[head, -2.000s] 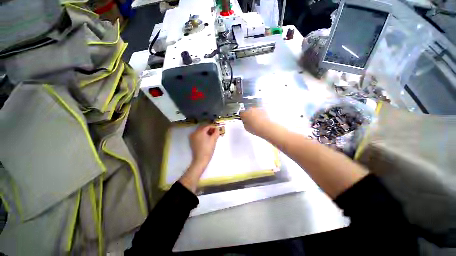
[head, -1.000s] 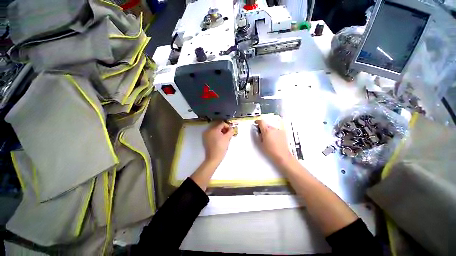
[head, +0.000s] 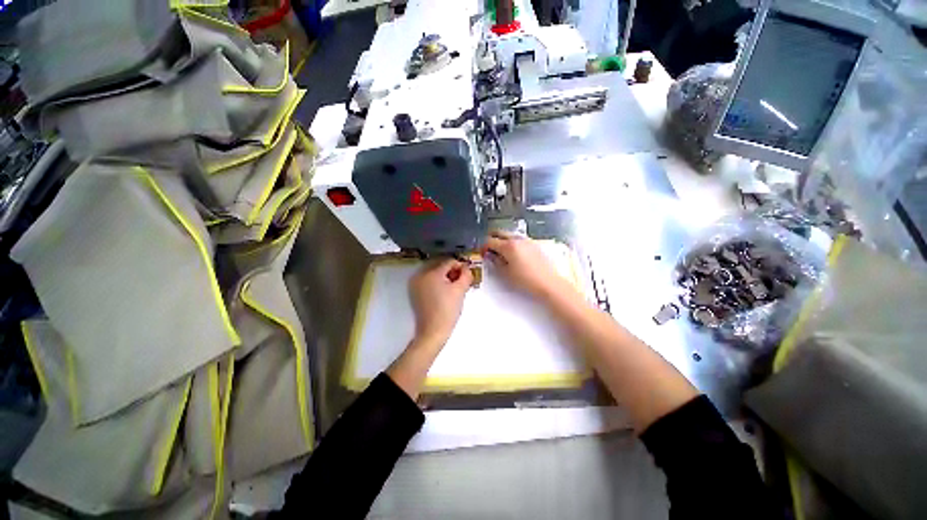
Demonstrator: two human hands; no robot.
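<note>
A flat white rectangular panel with yellow edging (head: 407,335) lies on the machine's bed, its far edge below the machine head (head: 419,193). My left hand (head: 439,297) is at the panel's far edge, fingertips pinching a small yellow-brown piece (head: 475,272). My right hand (head: 516,260) is just right of it, fingers reaching in near the needle area; I cannot tell whether it holds anything. The needle area is partly hidden by the head and my fingers.
An open clear bag of dark metal fittings (head: 737,279) stands at the right, one loose fitting (head: 666,313) beside it. A touchscreen (head: 793,81) stands behind. Beige-grey fabric with yellow edging is heaped at the left (head: 122,295) and lies at the right (head: 864,376).
My right hand went from the machine to the panel, then back left and forward beside my left hand. My left hand stays near the panel's far edge. The camera view has shifted.
</note>
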